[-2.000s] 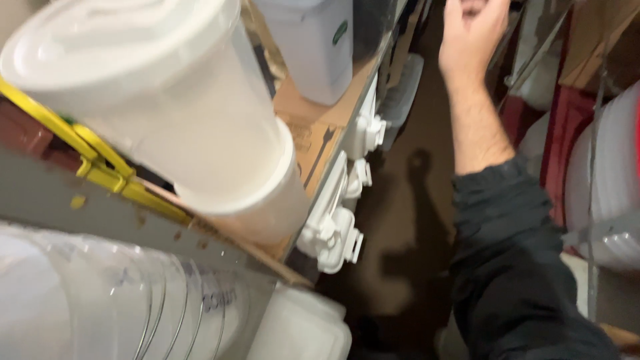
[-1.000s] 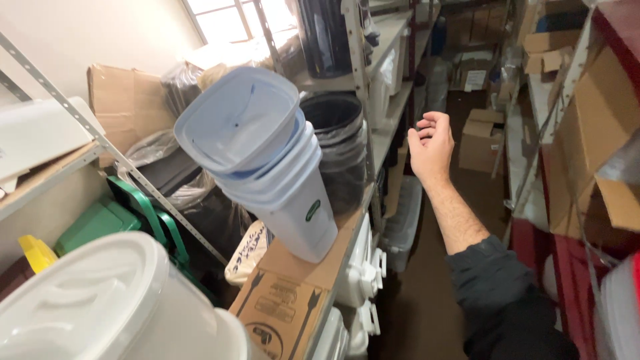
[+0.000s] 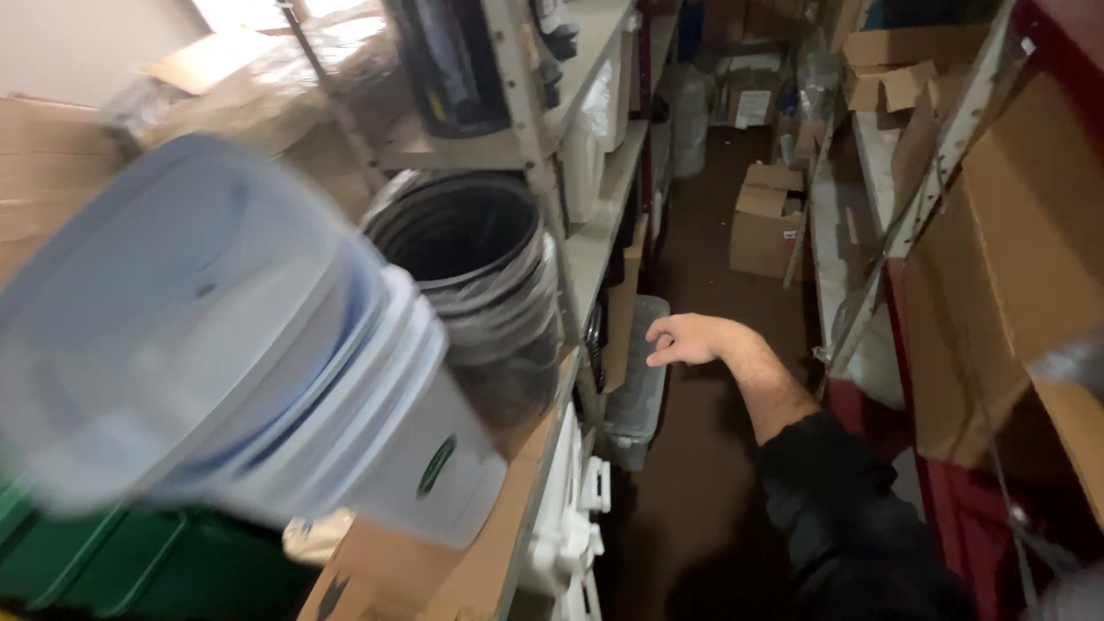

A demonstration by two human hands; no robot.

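My right hand [image 3: 686, 339] reaches in from the lower right in a black sleeve, its fingers loosely bent and nothing held. It hangs over the aisle, its fingertips overlapping a clear plastic bin [image 3: 642, 379] on the floor in the view; whether they touch is doubtful, as the bin looks lower. To the left, a stack of light blue plastic bins [image 3: 379, 414] leans on a cardboard-covered shelf. Behind it stand nested black bins [image 3: 483, 302] partly wrapped in clear plastic. My left hand is not in view.
A metal shelf unit [image 3: 530, 129] lines the aisle's left side. Large cardboard boxes [image 3: 975, 285] and a slanted metal brace [image 3: 923, 190] flank the right. An opened carton [image 3: 763, 228] sits on the brown floor ahead. White plastic containers [image 3: 569, 509] jut out below the left shelf.
The view has shifted strongly, from white buckets to the blue bins and the aisle. My right hand pointed upward one second ago; now it bends to the left.
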